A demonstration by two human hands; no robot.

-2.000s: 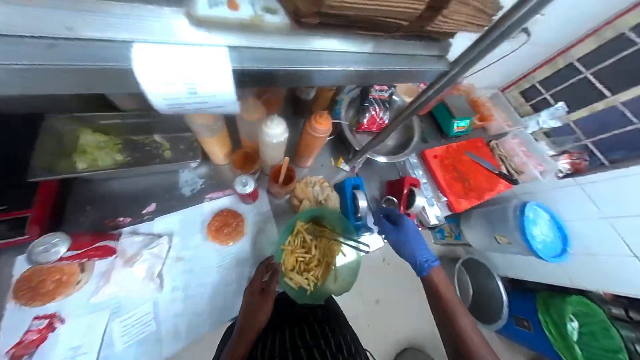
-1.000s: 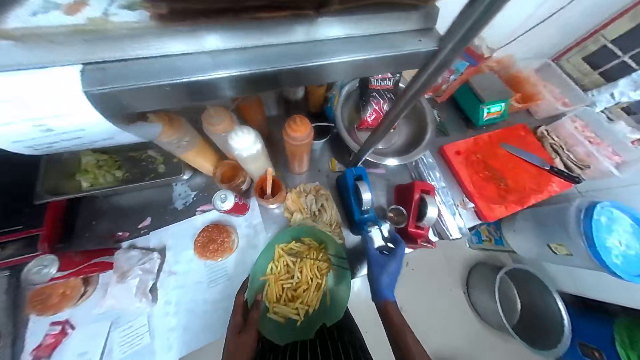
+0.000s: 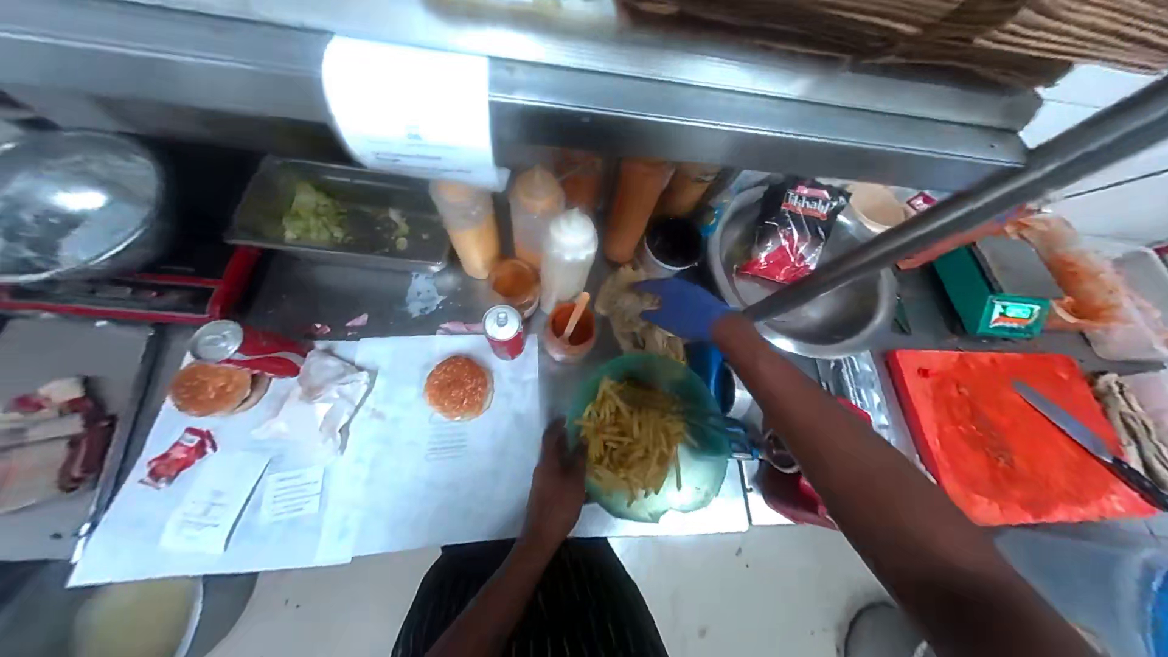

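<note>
My bare left hand (image 3: 558, 474) grips the left rim of a green plastic bowl (image 3: 698, 488) that holds french fries (image 3: 634, 438). My right hand (image 3: 684, 308), in a blue glove, reaches beyond the bowl and touches a crumpled beige cloth (image 3: 622, 301); its fingertips are partly hidden. Metal tongs lie over the bowl's right side, partly hidden. Left of the bowl, a sesame bun (image 3: 458, 388) lies on white paper (image 3: 411, 493). A soda can (image 3: 504, 331) and a tub of red sauce (image 3: 569, 330) stand behind it.
Sauce bottles (image 3: 568, 255) stand under a steel shelf (image 3: 730, 128). A steel bowl (image 3: 803, 319) with a packet, a green scale (image 3: 995, 287) and a red cutting board (image 3: 1013, 438) bearing a knife (image 3: 1068, 420) are at right. A slanting metal pole (image 3: 958, 210) crosses the view.
My right hand has moved from the blue device right of the bowl to the beige cloth behind the bowl. My left hand still holds the bowl. The view has shifted left.
</note>
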